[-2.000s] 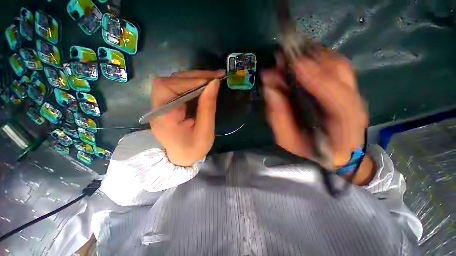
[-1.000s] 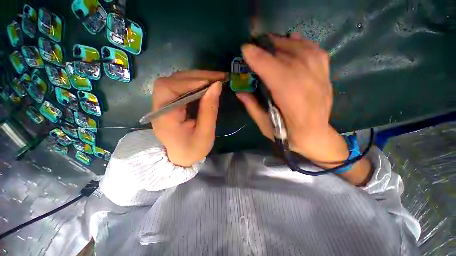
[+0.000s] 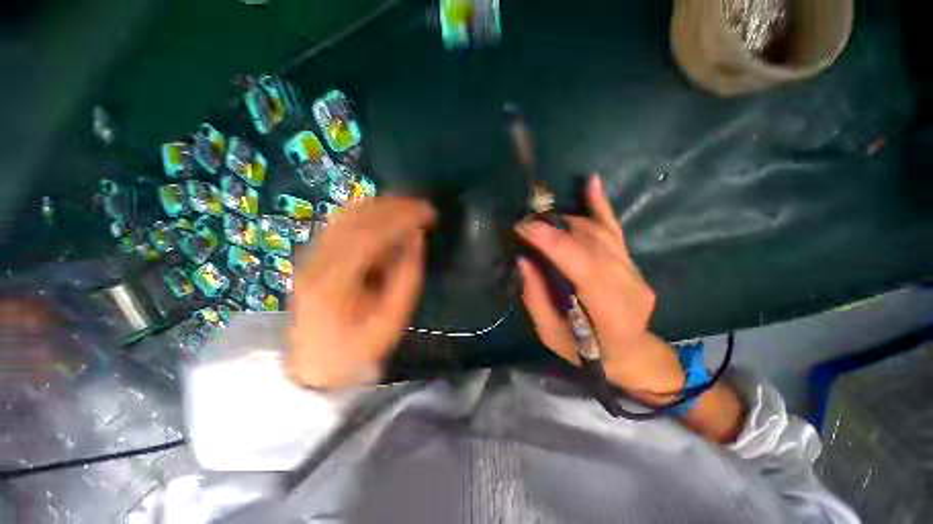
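My right hand (image 3: 593, 297) holds a soldering iron (image 3: 580, 325) like a pen, its thin brownish tip pointing up and away over the mat. My left hand (image 3: 358, 287) is blurred, thumb and fingers close together; no tweezers can be made out in it. Between the hands is a dark blurred patch where no teal-rimmed piece can be made out. A thin solder wire (image 3: 460, 333) lies across the mat below. One teal-rimmed circuit board assembly (image 3: 471, 23) lies at the top edge, cut off by it. Many more assemblies (image 3: 240, 194) lie to the left of my left hand.
A beige round pot (image 3: 706, 61) with silvery shavings stands at the upper right. A silvery spool (image 3: 128, 305) is at the left bench edge. The iron's black cord (image 3: 645, 415) loops by my right wrist. Another black cable (image 3: 92, 461) runs off lower left. A blue-edged item (image 3: 818, 389) is at right.
The view has shifted, bringing in the pot and the assembly at the top. The iron's tip now shows, away from any piece. The tweezers and the piece between my hands no longer show.
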